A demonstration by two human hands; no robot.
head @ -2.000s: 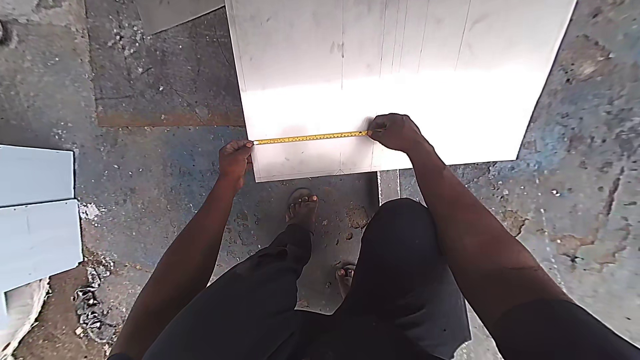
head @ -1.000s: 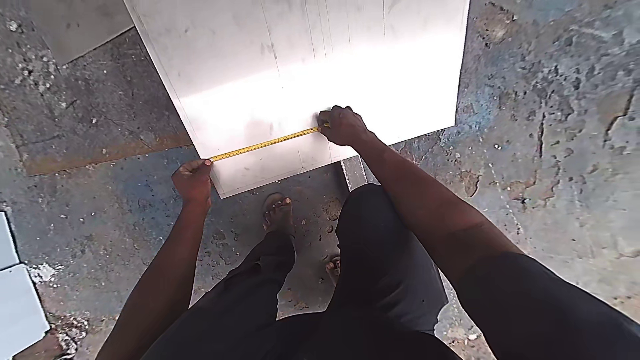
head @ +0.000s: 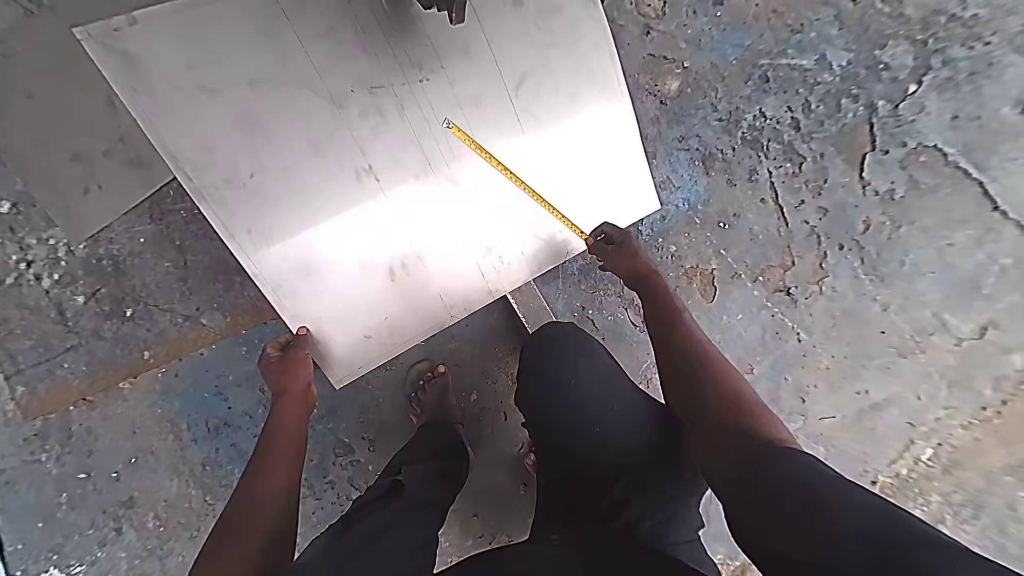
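A large pale metal sheet (head: pixel 320 184) with several thin marked lines lies in front of me, its near edge running up to the right. My left hand (head: pixel 290 362) is at the sheet's left edge near the bottom corner, thumb at the edge; its fingers are partly hidden. My right hand (head: pixel 618 254), at the near edge toward the right, grips one end of a yellow tape measure's blade (head: pixel 516 180). The blade slants up to the left across the sheet, and its metal-hooked end is free of both hands.
Another metal sheet (head: pixel 88 120) lies at the upper left. A narrow bar (head: pixel 530 306) juts out from under the large sheet by my knee. A dark object (head: pixel 448 8) shows at the top edge. My foot (head: pixel 436 396) rests on the rough concrete floor (head: pixel 800 320) below the near edge.
The tape blade, earlier stretched between both hands, has come away from my left hand and now slants over the sheet. My right hand has moved right, to the near edge.
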